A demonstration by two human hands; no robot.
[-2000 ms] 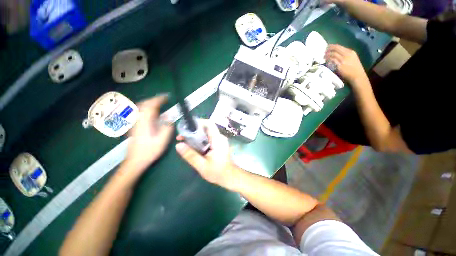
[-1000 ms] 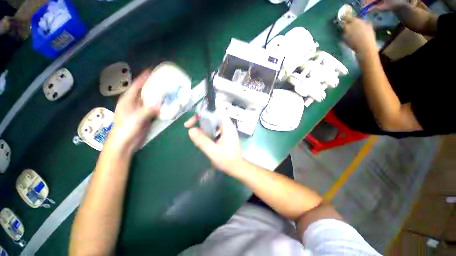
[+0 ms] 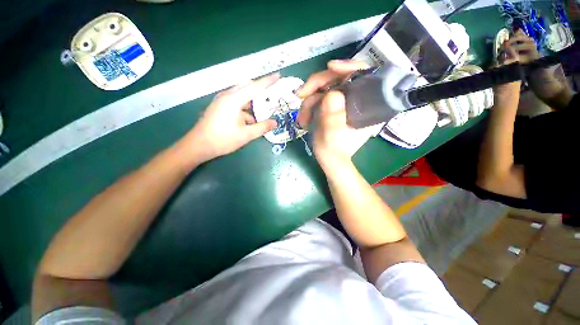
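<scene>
My left hand (image 3: 232, 120) holds a white housing shell (image 3: 275, 99) by its left side, thumb near the blue circuit board (image 3: 284, 124). The open side of the shell faces up. A small round end piece (image 3: 277, 149) dangles on wires at its near edge. My right hand (image 3: 334, 117) is closed around the grey barrel of the electric screwdriver (image 3: 372, 96), which lies tilted, its thick black cord running to the right. My right fingers reach the shell's right side. The screwdriver's bit tip is hidden behind the fingers.
Another shell with a blue board (image 3: 113, 54) lies at upper left, beyond the pale strip (image 3: 159, 95). The screw feeder (image 3: 407, 41) stands behind my right hand, with white shells (image 3: 413, 125) beside it. At right another person's hands (image 3: 518, 54) work near blue wired parts (image 3: 531, 22).
The shell in my left hand has turned open side up and moved right and nearer. My right hand has brought the screwdriver to it, now tilted. The view has shifted right and closer.
</scene>
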